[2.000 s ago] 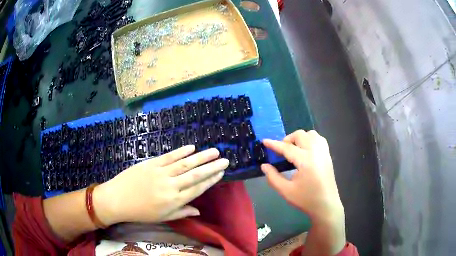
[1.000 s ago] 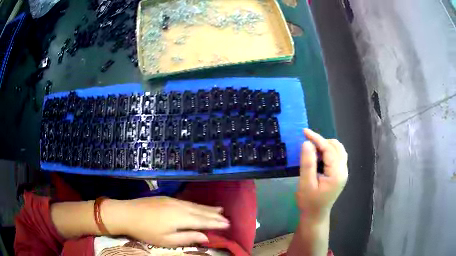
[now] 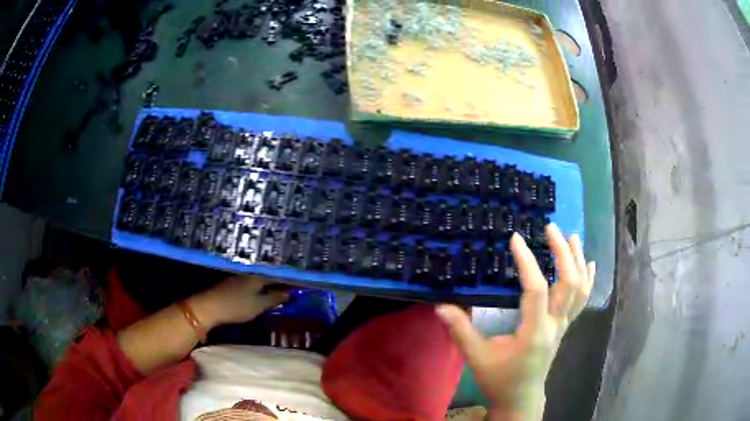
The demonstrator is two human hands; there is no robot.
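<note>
A long blue board (image 3: pixel 567 185) lies along the bench's front edge, with three rows of black assembled units (image 3: pixel 317 201) standing on it. My right hand (image 3: pixel 530 316) is at the board's right end. Its fingers are spread, with the fingertips over the last units of the front row and the thumb below the board's edge. I see nothing held in it. My left hand (image 3: pixel 247 298) is low, below the board's front edge, beside a blue object (image 3: pixel 308 306) near my lap. Its fingers are partly hidden, so I cannot tell if it grips anything.
A yellowish spring tray (image 3: pixel 460 78) with silvery springs and one black piece stands behind the board. Loose black parts (image 3: pixel 284 25) are scattered at the back left. Another blue-edged board (image 3: pixel 33 86) lies at far left. A grey surface (image 3: pixel 691 214) runs along the right.
The view has shifted, so bench and tray appear further right. My left hand has left the rows and dropped below the board. My right hand has spread its fingers over the row's end.
</note>
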